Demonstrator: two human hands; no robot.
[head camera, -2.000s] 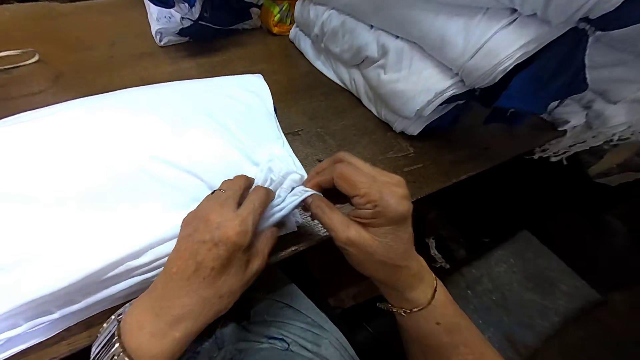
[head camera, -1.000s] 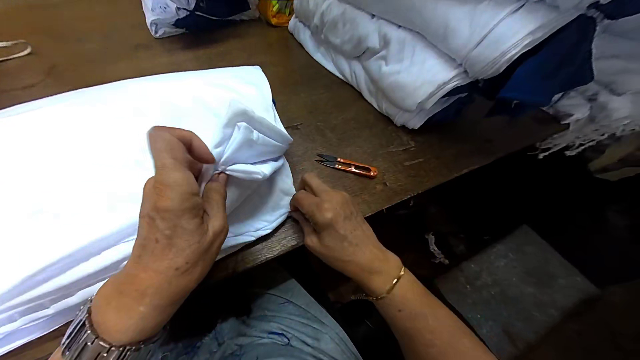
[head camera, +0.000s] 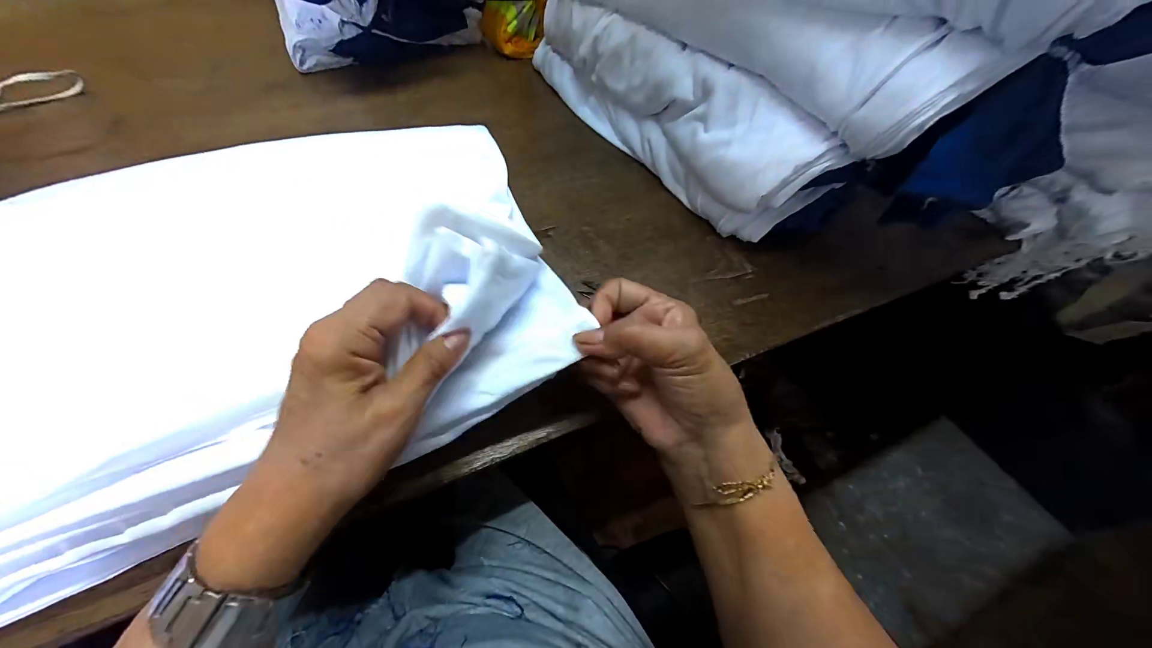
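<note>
A stack of folded white cloth (head camera: 225, 261) lies on the wooden table at the left, reaching to its near edge. My left hand (head camera: 369, 369), with a metal watch at the wrist, pinches a bunched, turned-back fold (head camera: 490, 274) of the top layer between thumb and fingers. To its right, my right hand (head camera: 657, 360) holds the cloth's corner between thumb and fingertips at the table's edge. Behind the right fingers, a small dark tip shows on the table; most of that object is hidden.
Rolled or folded white and dark blue fabric (head camera: 702, 135) is piled at the back right, with fringe (head camera: 1044, 234) hanging over the edge. A white and blue bundle (head camera: 387, 31) and an orange package (head camera: 515, 27) stand at the back. A cord loop (head camera: 40, 88) lies at far left.
Both hands worked together at the cloth's corner two seconds ago; the left has since moved left with a fold. The right hand has risen with the corner, and the orange thread snips are now mostly hidden.
</note>
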